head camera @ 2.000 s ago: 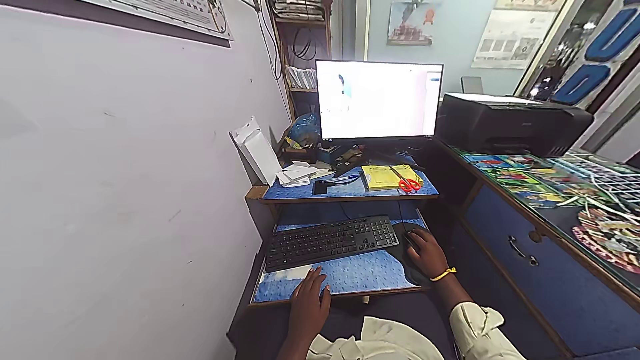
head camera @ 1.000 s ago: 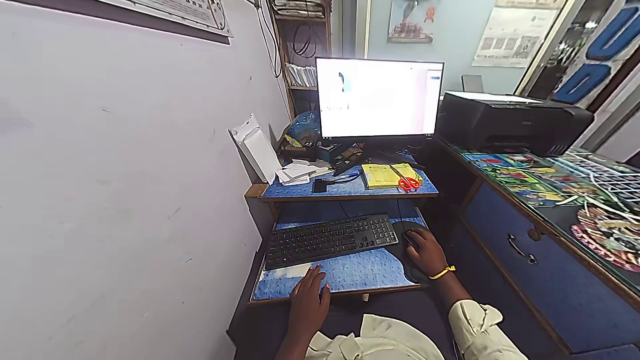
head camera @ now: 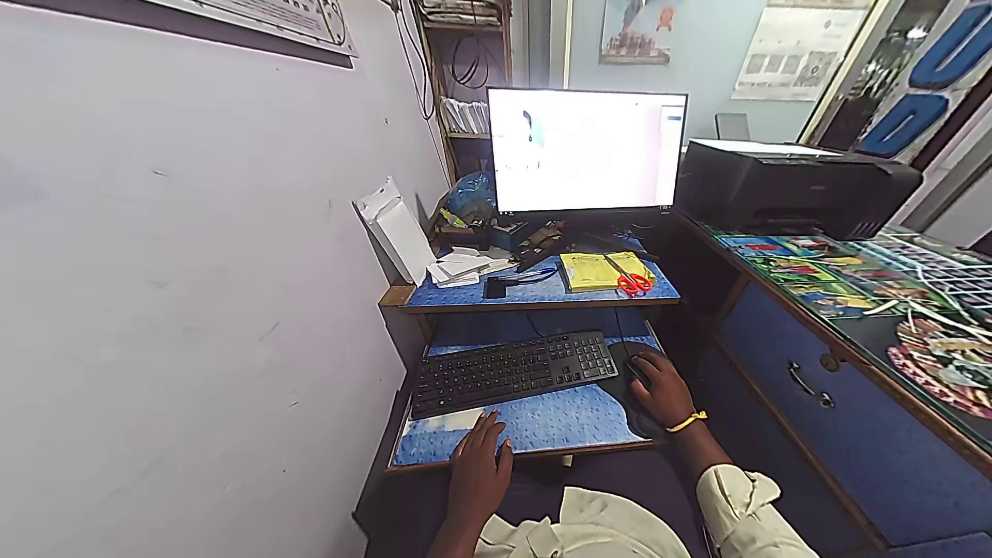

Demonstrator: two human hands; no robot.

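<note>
My right hand (head camera: 659, 387) rests over a black computer mouse (head camera: 638, 370) on a dark mouse pad (head camera: 642, 422), right of the keyboard; a yellow band circles the wrist. My left hand (head camera: 480, 457) lies palm down at the front edge of the blue keyboard tray (head camera: 542, 426), its fingers slightly apart and holding nothing. Just beyond it is the black keyboard (head camera: 511, 372), tilted a little on the tray. A lit monitor (head camera: 585, 151) stands behind the upper shelf, its picture mostly washed out.
On the upper shelf (head camera: 535, 296) lie red-handled scissors (head camera: 634, 284) over yellow paper (head camera: 590, 273), white papers (head camera: 459, 267) and a small black item with a cable. A white box (head camera: 395, 236) leans at the left wall. A black printer (head camera: 798, 186) sits on the right counter, above a blue drawer (head camera: 783, 341).
</note>
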